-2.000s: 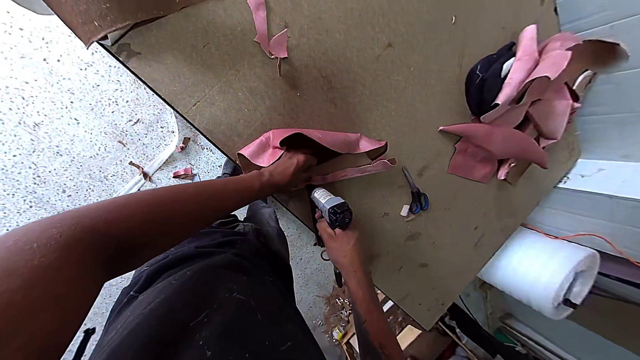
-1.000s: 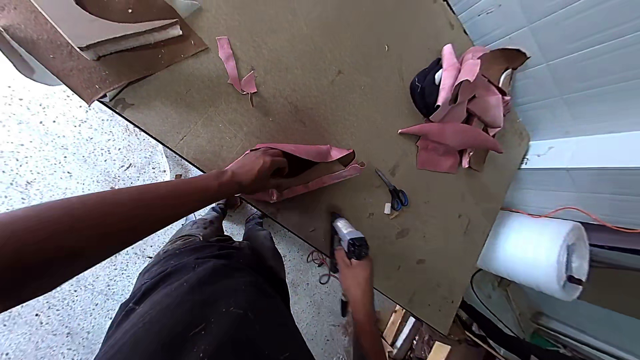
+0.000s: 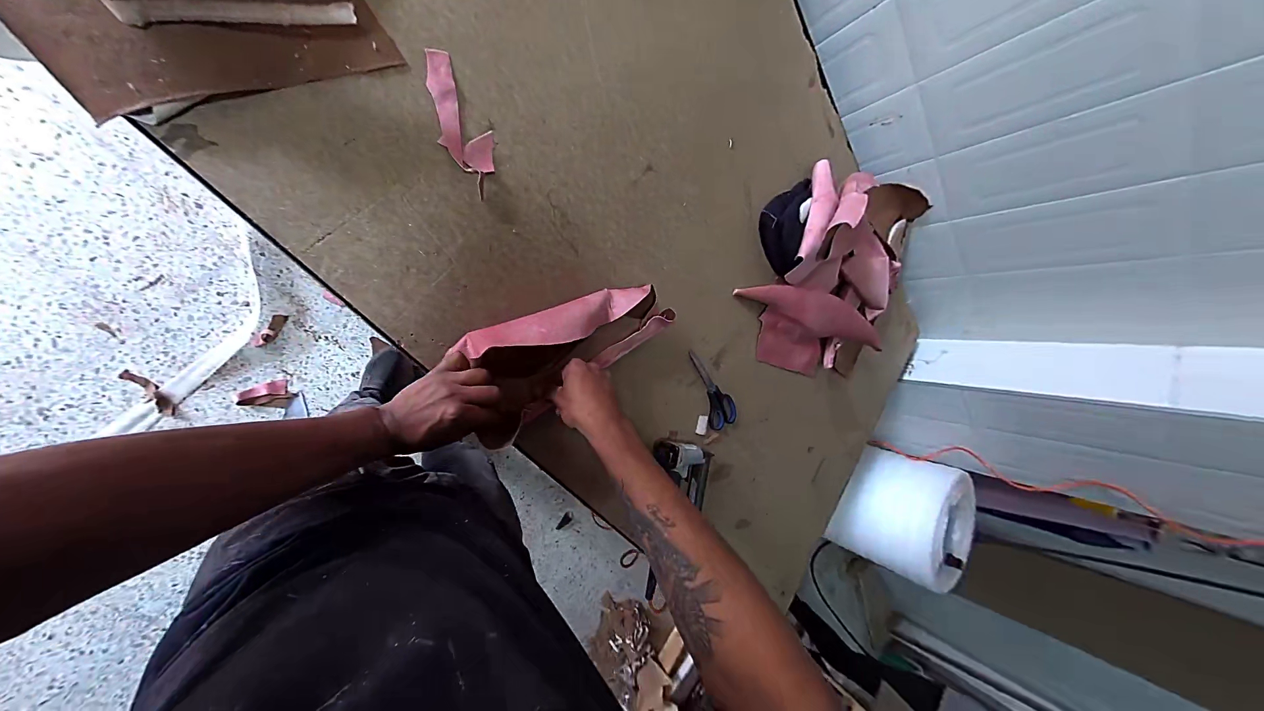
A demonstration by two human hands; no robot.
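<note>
A folded piece of pink leather (image 3: 553,324) with a brown underside lies at the near edge of the table. My left hand (image 3: 444,403) grips its left end, fingers curled over the edge. On the lower flap, my right hand (image 3: 583,393) pinches the leather near its middle. The tool, seemingly a pneumatic stapler (image 3: 681,456), rests on the table just right of my right forearm, which partly hides it. Scissors with blue-black handles (image 3: 719,403) lie open to the right, beside a small white block (image 3: 702,425).
Pink leather scraps (image 3: 820,316) are heaped with a dark cloth item (image 3: 783,227) on the right of the table (image 3: 612,178). Narrow offcuts (image 3: 449,109) lie farther back. Brown sheets (image 3: 217,64) cover the far left corner. A white wrap roll (image 3: 899,518) hangs beyond the right edge.
My right hand has let go of the stapler-like tool, which now lies on the table, and has moved left onto the leather. My left hand still holds the leather's left end.
</note>
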